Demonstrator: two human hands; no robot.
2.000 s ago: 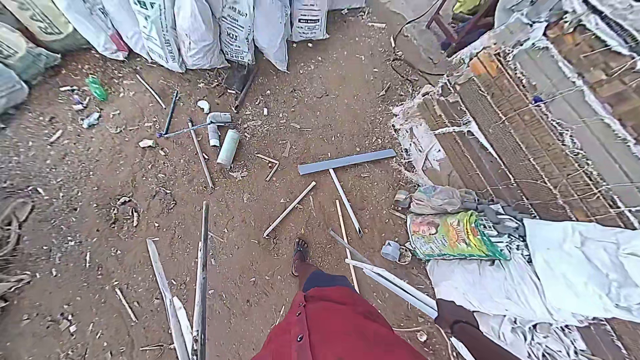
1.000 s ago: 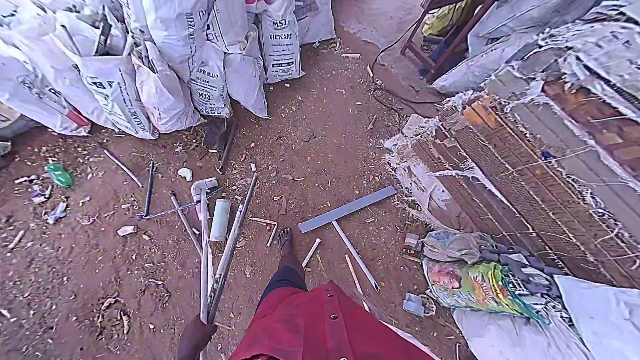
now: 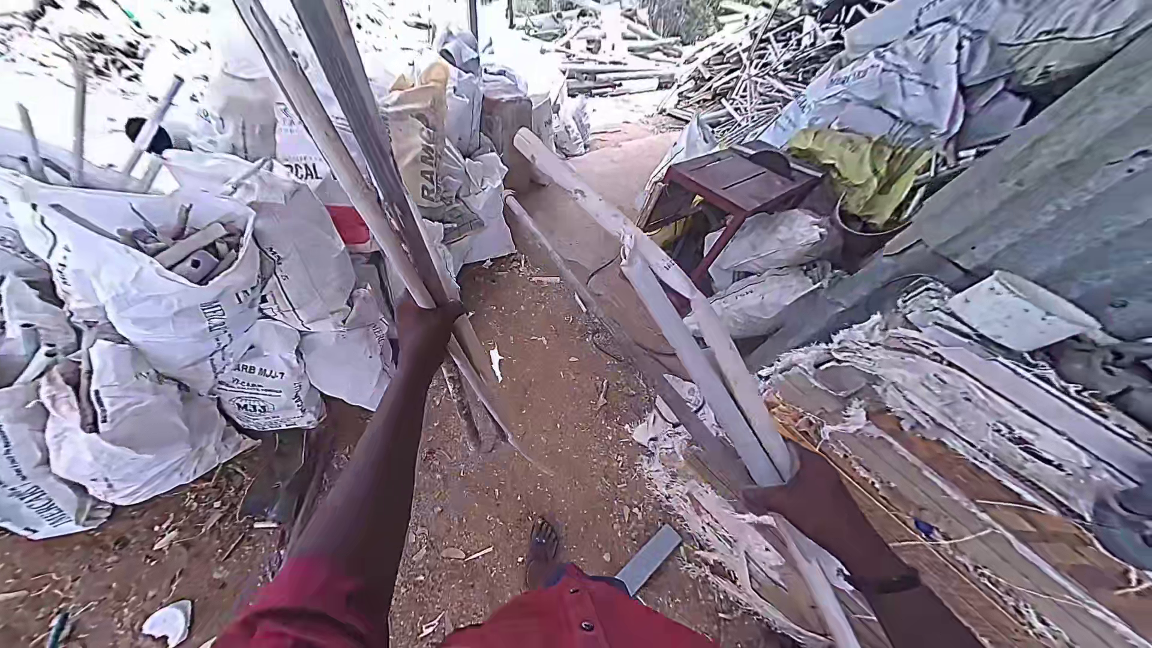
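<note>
My left hand (image 3: pixel 425 333) is closed around long pale poles (image 3: pixel 360 171), which rise to the top left and poke out below my fist. At the right, my right hand (image 3: pixel 796 499) grips several long whitish pipes or sticks (image 3: pixel 693 360) that slant up to the left; their exact material cannot be told. A flat grey strip (image 3: pixel 650 560) lies on the ground between my feet and the right-hand pile, touched by neither hand.
White woven sacks (image 3: pixel 135 288), some full of offcuts, stand along the left. A dark red metal stand (image 3: pixel 742 184) is ahead to the right. Wooden slats (image 3: pixel 972 549) and torn sacking lie at right. A large heap of sticks (image 3: pixel 738 81) is farther back.
The view has tilted up and moved forward. Both hands have risen ahead of me with their poles and pipes. The left-hand poles lay on the ground two seconds ago.
</note>
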